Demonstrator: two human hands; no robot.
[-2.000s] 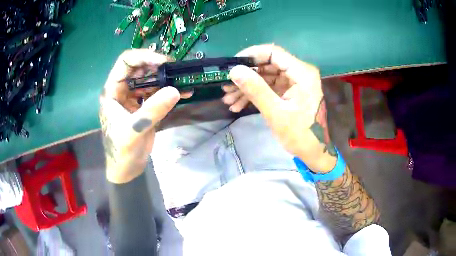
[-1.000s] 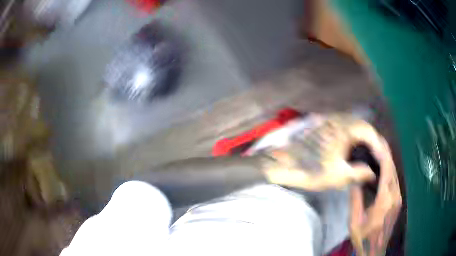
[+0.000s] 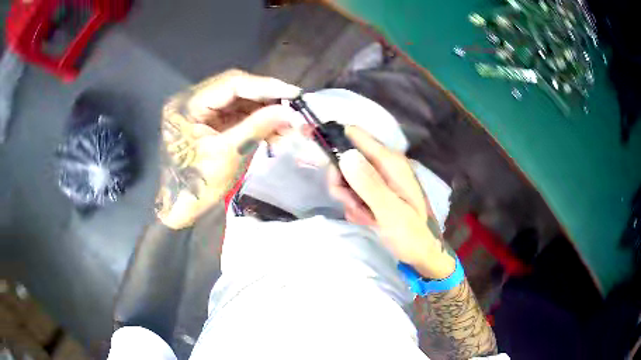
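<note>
A slim black plastic housing (image 3: 318, 126) is held over my lap, slanting from upper left to lower right. My left hand (image 3: 221, 140) holds its upper left end between thumb and fingertips. My right hand (image 3: 383, 193), with a blue band at the wrist, grips its lower right end, which the fingers partly cover. The view is blurred. I cannot tell whether a circuit board sits inside the housing.
The green workbench (image 3: 492, 133) runs along the right with a pile of green boards (image 3: 545, 53) on it. Dark parts lie at the far right edge. A red stool (image 3: 67, 35) stands upper left, another red stool (image 3: 492, 242) lower right. A shiny bag (image 3: 97, 165) is on the floor.
The view has turned left, so the bench now lies to the right. The housing has moved off the bench edge to over my lap and points slantwise. Both hands still hold it.
</note>
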